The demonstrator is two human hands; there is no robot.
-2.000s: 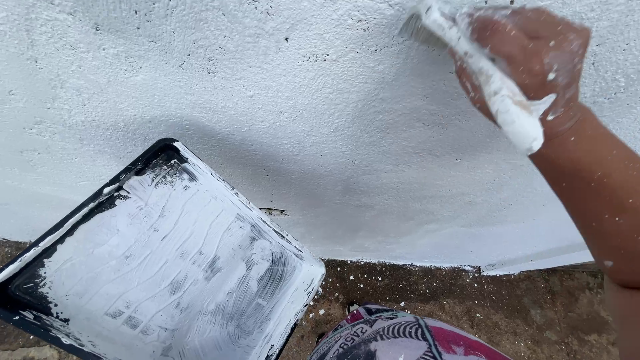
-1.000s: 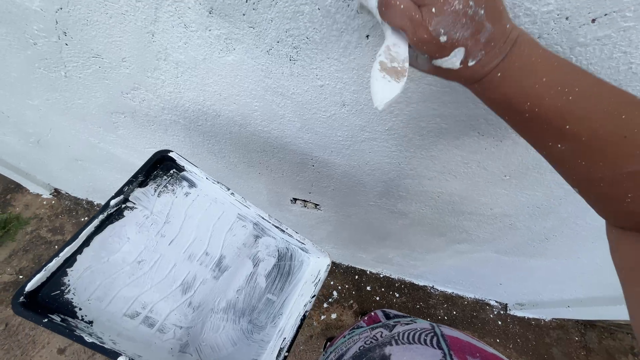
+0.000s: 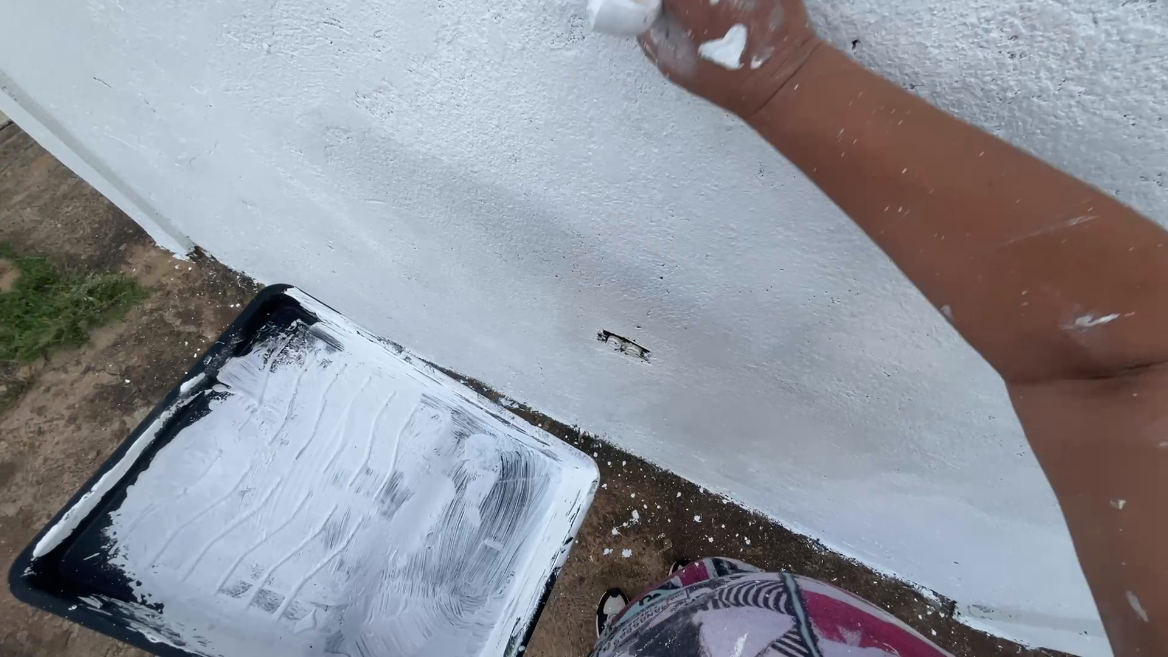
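My right hand [image 3: 730, 46], spotted with white paint, is at the top edge of the head view, closed around a paintbrush. Only the white-smeared end of the brush handle [image 3: 624, 13] shows; the bristles are out of frame. Behind the hand stands a rough masonry wall [image 3: 438, 182] coated in white paint, with a small dark gap [image 3: 624, 345] low on it. At the lower left a black plastic paint tray [image 3: 328, 493] is tilted in view, its ribbed bed thick with white paint and brush streaks. My left hand is not seen.
Brown ground [image 3: 639, 502] with white paint drips runs along the wall's foot. A tuft of grass [image 3: 59, 306] grows at the far left. My patterned clothing [image 3: 757, 611] and the tip of a shoe [image 3: 611, 604] show at the bottom.
My right hand, with the brush, has moved up to the top edge; the bristles seen two seconds ago are now out of frame. The view has tilted, showing more ground at the left.
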